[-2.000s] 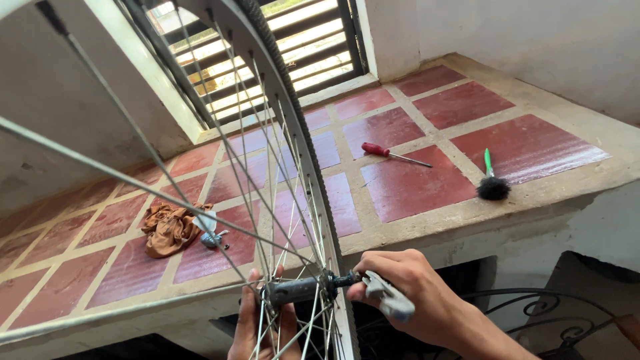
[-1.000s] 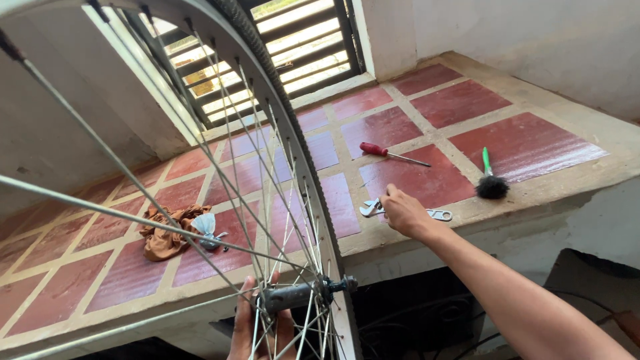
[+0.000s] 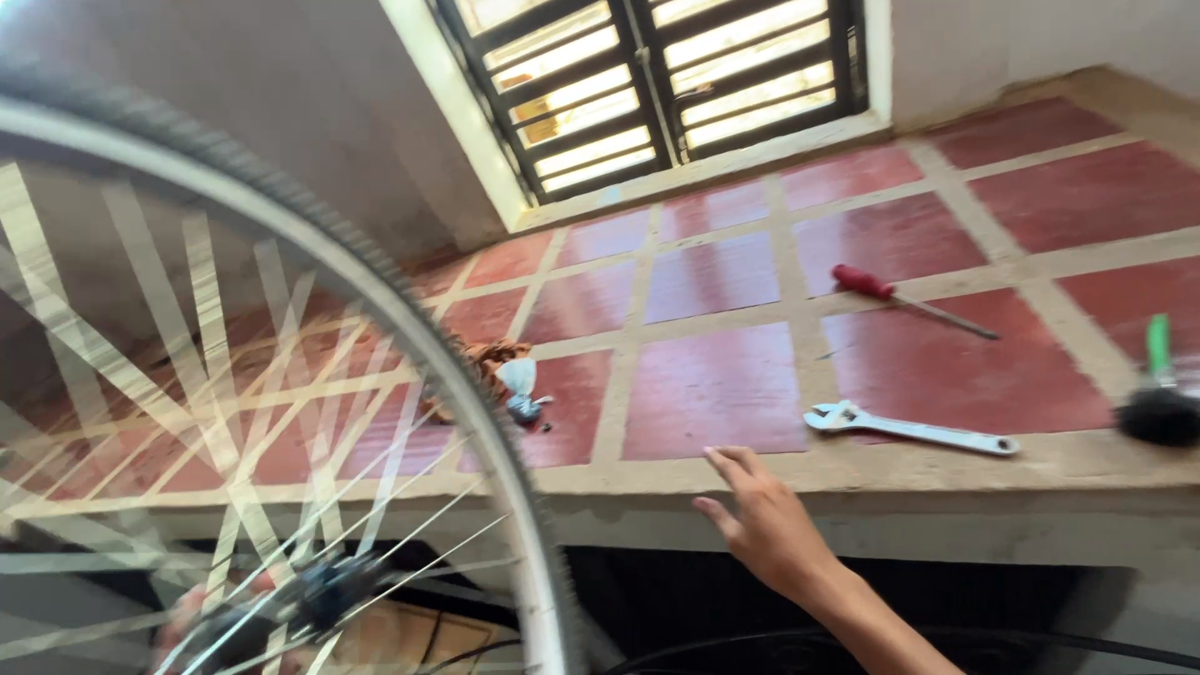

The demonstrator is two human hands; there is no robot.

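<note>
A spoked bicycle wheel [image 3: 427, 352] fills the left of the head view, blurred, its hub [image 3: 328, 592] low down. My left hand [image 3: 192, 619] is at the hub's far end, mostly hidden behind the spokes and blurred; its grip cannot be made out. My right hand [image 3: 764, 525] is empty with fingers apart, in front of the tiled counter's front edge. To its right an adjustable wrench [image 3: 914, 430] lies along that edge. Behind the wrench lies a screwdriver with a red handle [image 3: 862, 281].
The red-tiled counter [image 3: 712, 389] runs below a barred window [image 3: 647, 84]. A brush with black bristles [image 3: 1162, 415] lies at the right. A brown cloth [image 3: 492, 361] and a small knotted plastic bag [image 3: 520, 389] sit behind the wheel's rim. Dark openings are under the counter.
My right hand held the wrench at the hub, then laid it on the counter; it has let go and moved left of it. The wheel has shifted left and turned. The view has moved.
</note>
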